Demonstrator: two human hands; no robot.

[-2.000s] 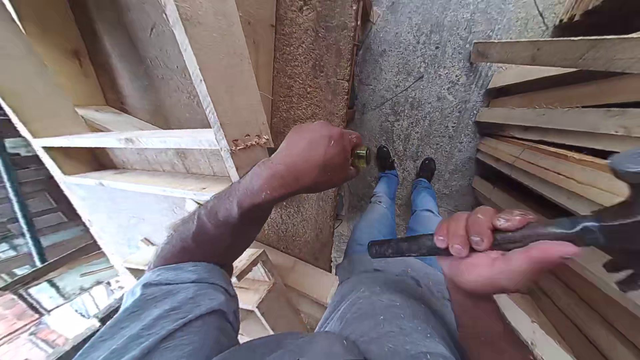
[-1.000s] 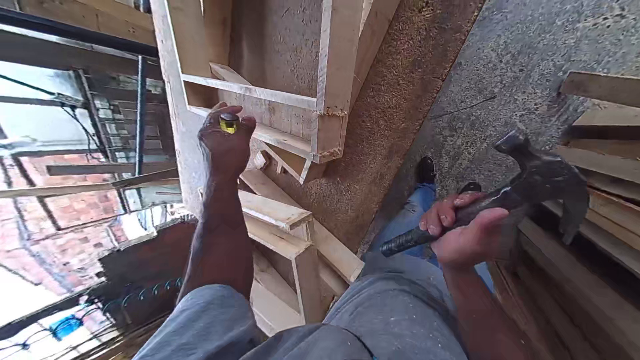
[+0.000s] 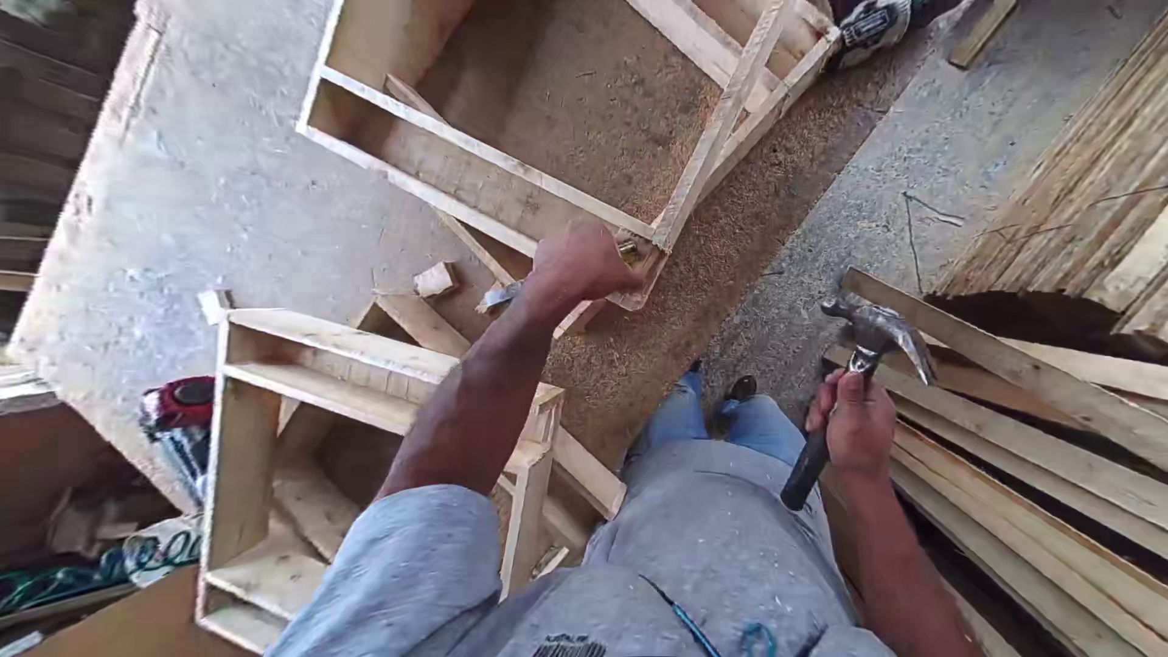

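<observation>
My right hand (image 3: pixel 855 418) grips the dark handle of a claw hammer (image 3: pixel 878 333), its metal head up, beside my right hip. My left hand (image 3: pixel 584 265) is at the near corner of a wooden frame (image 3: pixel 511 169) lying on the work surface. A small yellowish metallic thing (image 3: pixel 627 247) shows at its fingers; in the earlier views it looks like a small tape measure, but now the fingers hide most of it. Nearer to me and to the left lies a second wooden frame (image 3: pixel 315 383).
Long wooden boards (image 3: pixel 1031 447) are stacked at the right, near a pile of panels (image 3: pixel 1068 173). A red and black power tool (image 3: pixel 182 411) stands left of the nearer frame; another tool (image 3: pixel 871 27) is at the top. A wood offcut (image 3: pixel 435 279) lies between the frames.
My left hand has moved from the far part of the frame to its near corner. The hammer, held across my body before, now has its head pointing away from me. The view has turned.
</observation>
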